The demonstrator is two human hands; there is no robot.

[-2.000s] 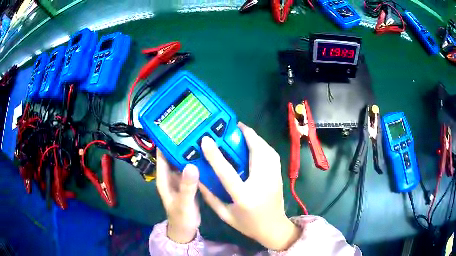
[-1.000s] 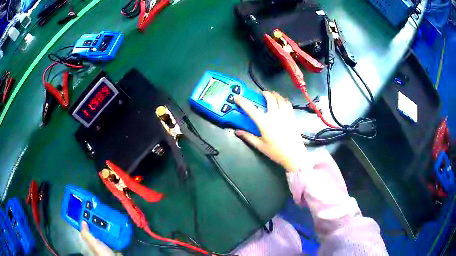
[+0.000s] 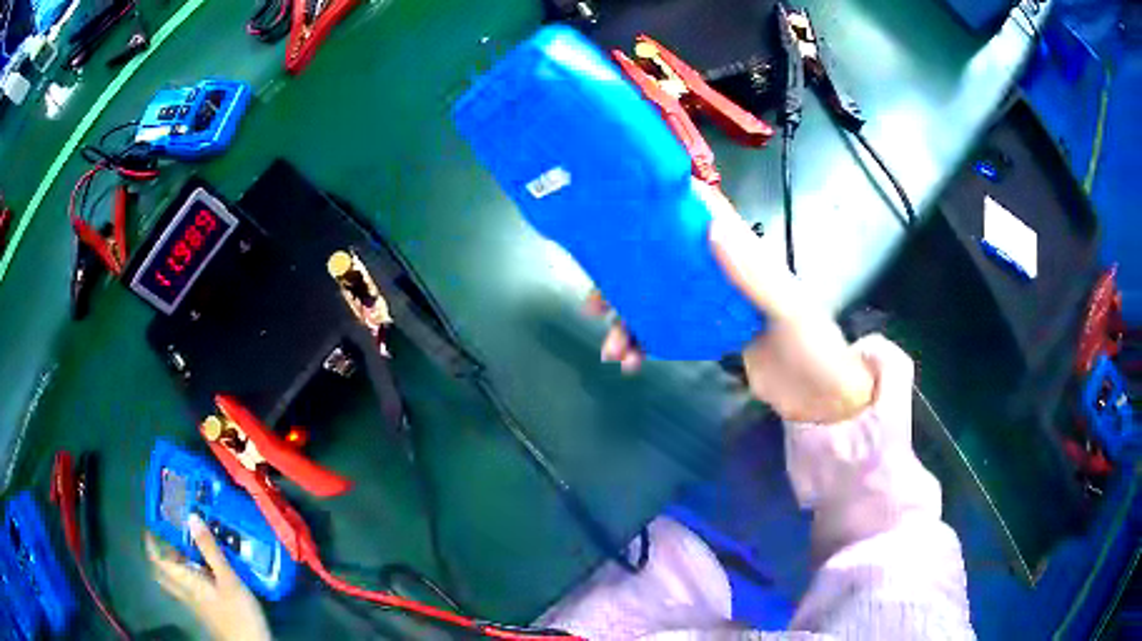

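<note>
My right hand (image 3: 808, 363) holds a blue battery tester (image 3: 601, 188) raised above the bench. Its plain back with a small white label faces me, so its screen is hidden. Some fingertips show past its lower left edge. My left hand (image 3: 213, 595) is at the lower left, cut off by the bottom edge, with fingers apart. One finger is on the keys of a second battery tester (image 3: 257, 545), whose screen looks grey. Beside it, a red clamp (image 3: 282, 463) and a black clamp (image 3: 370, 313) grip brass-coloured posts on a black test box (image 3: 269, 326).
The voltage display (image 3: 184, 251) glows red on the box. Another tester (image 3: 194, 119) lies at the upper left. A second test box (image 3: 626, 19) at the top has a red clamp (image 3: 714, 107) and a black clamp (image 3: 814, 75). A black panel with a white label (image 3: 1009, 238) is at right.
My right hand has lifted the tester from the bench and turned its back up. The left tester's screen has gone from blue to grey, and more of my left hand shows. The view has shifted slightly.
</note>
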